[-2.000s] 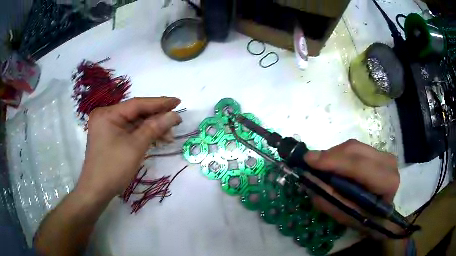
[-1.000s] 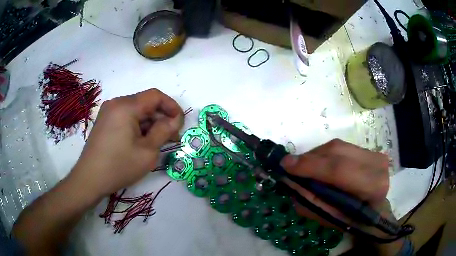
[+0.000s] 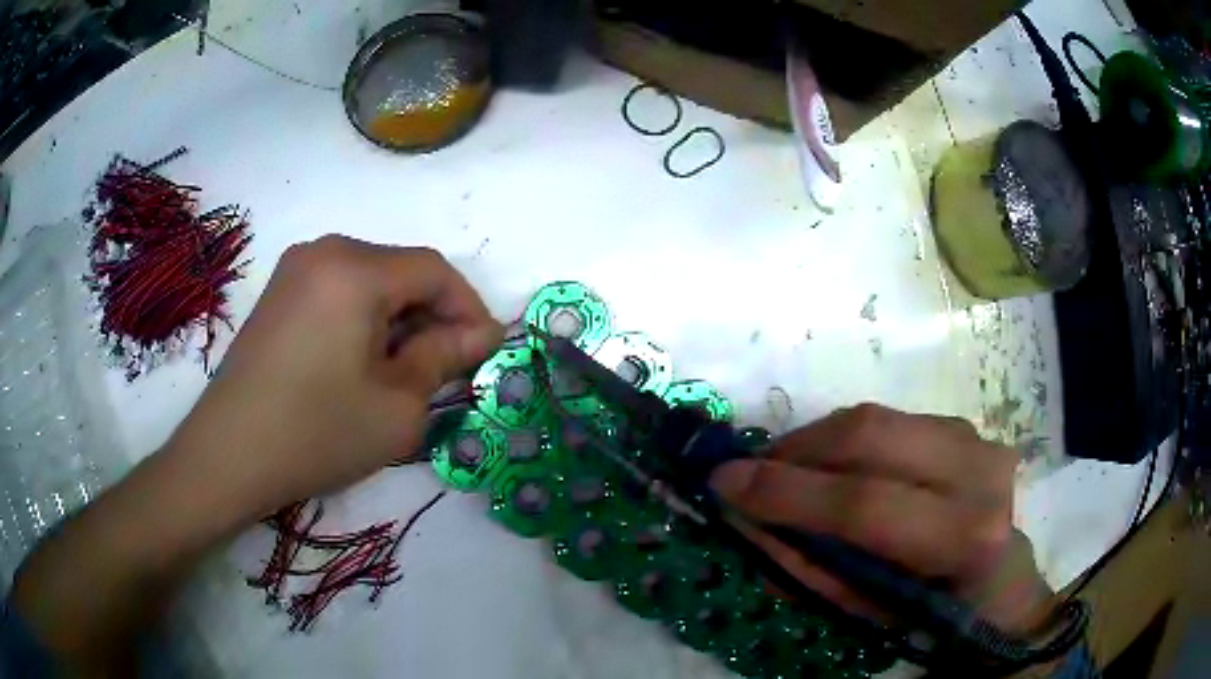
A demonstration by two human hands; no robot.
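Observation:
The green panel of joined ring boards lies slanted across the middle, its lower right part under my right hand. My right hand holds the soldering iron, with its thin guide tube alongside; the tip is at the lower left edge of the top ring. My left hand pinches a thin wire lead at that same edge, close to the iron tip; the lead is small and partly hidden by the fingers. Other leads stick out from the left rings beneath my left hand.
A red lead pile lies upper left, a small batch of leads lower left. An amber tin, rubber bands and a dark box are at the top. A yellowish container, black box and green reel stand right.
My left fingers have moved right and down with the lead to the top ring. The iron tip has shifted from that ring's middle down to its lower left edge.

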